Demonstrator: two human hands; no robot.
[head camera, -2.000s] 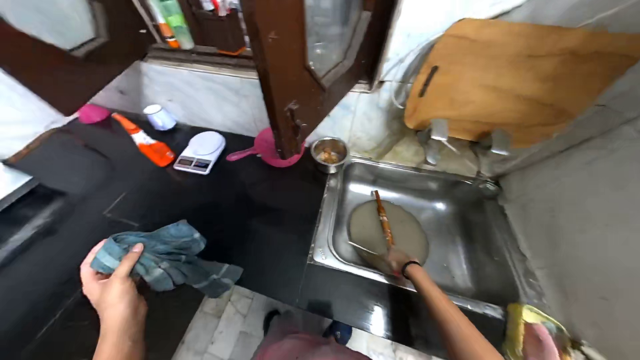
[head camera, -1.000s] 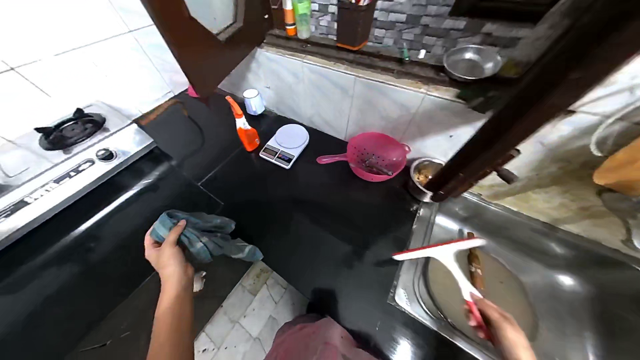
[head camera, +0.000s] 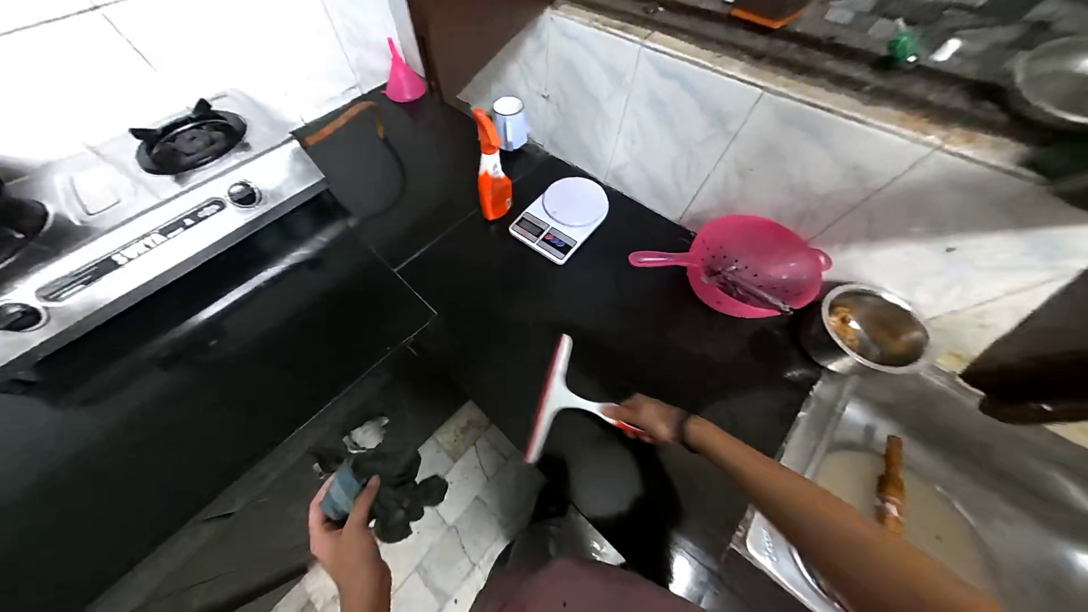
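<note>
My right hand (head camera: 648, 418) grips the red-and-white handle of a squeegee (head camera: 561, 398), whose long blade lies over the black countertop (head camera: 476, 314), left of the sink. Whether the blade touches the stone I cannot tell. At the lower left my left hand (head camera: 347, 535) holds a bunched blue-grey cloth (head camera: 387, 484) near the counter's front edge, above the tiled floor. Beyond the squeegee stand a white kitchen scale (head camera: 561, 218), an orange spray bottle (head camera: 493, 183) and a pink plastic colander (head camera: 752, 263) with a metal utensil in it.
A gas stove (head camera: 144, 212) stands at the left. A pink funnel (head camera: 405, 76) and a white mug (head camera: 510, 123) are by the wall. At the right, a steel pot (head camera: 875, 330) with food scraps stands beside the steel sink (head camera: 837, 408), which holds cloudy water and a brown wooden handle (head camera: 891, 484).
My right hand, at the sink two seconds ago, has moved left with the squeegee over the counter. My left hand still holds the cloth. The view has swung left.
</note>
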